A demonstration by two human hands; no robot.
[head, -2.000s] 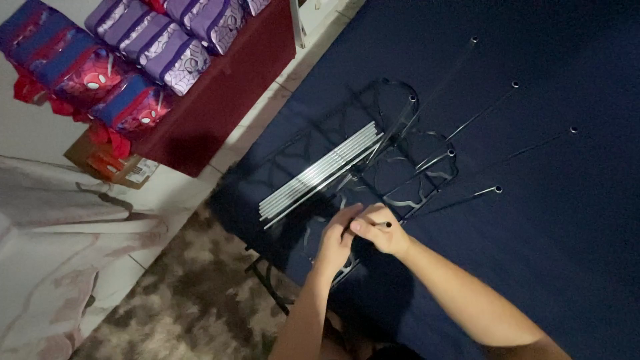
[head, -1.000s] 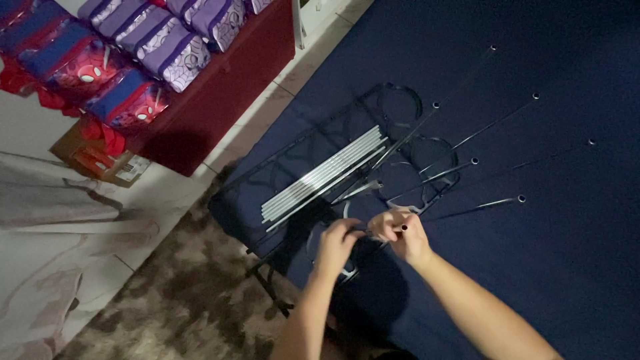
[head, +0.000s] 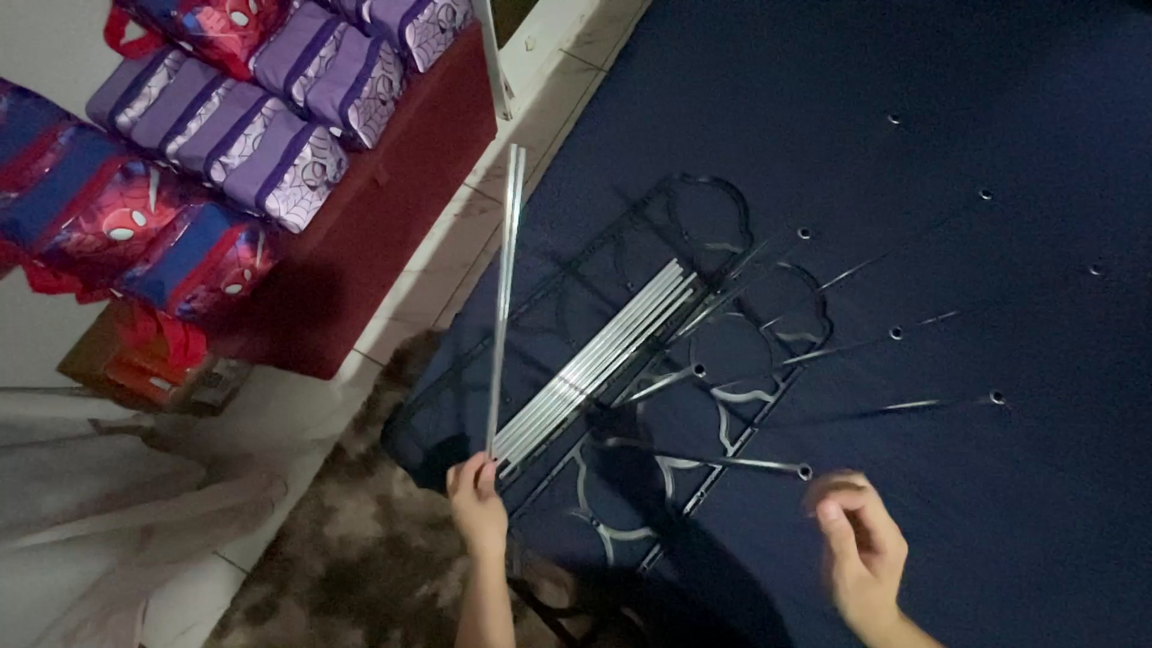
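Observation:
My left hand grips the lower end of a thin silver metal tube, which points up and away. Beside that hand, a bundle of silver metal tubes lies on a black metal frame with curved scrollwork. My right hand is slightly blurred, its fingers curled apart near the open end of a dark upright tube; whether they touch cannot be told. Several more dark tubes, one with its end at the right, rise from the frame. The tubes' lower ends are partly hidden in shadow.
A dark blue sheet lies under the frame. Purple cases and red-and-blue cases with printed figures stand on a dark red surface at the upper left. Below are a cardboard box, pale cloth and a brown mottled rug.
My hands were close together over the frame and have moved apart. My left hand now holds a silver tube beside the bundle, and my right hand has moved right.

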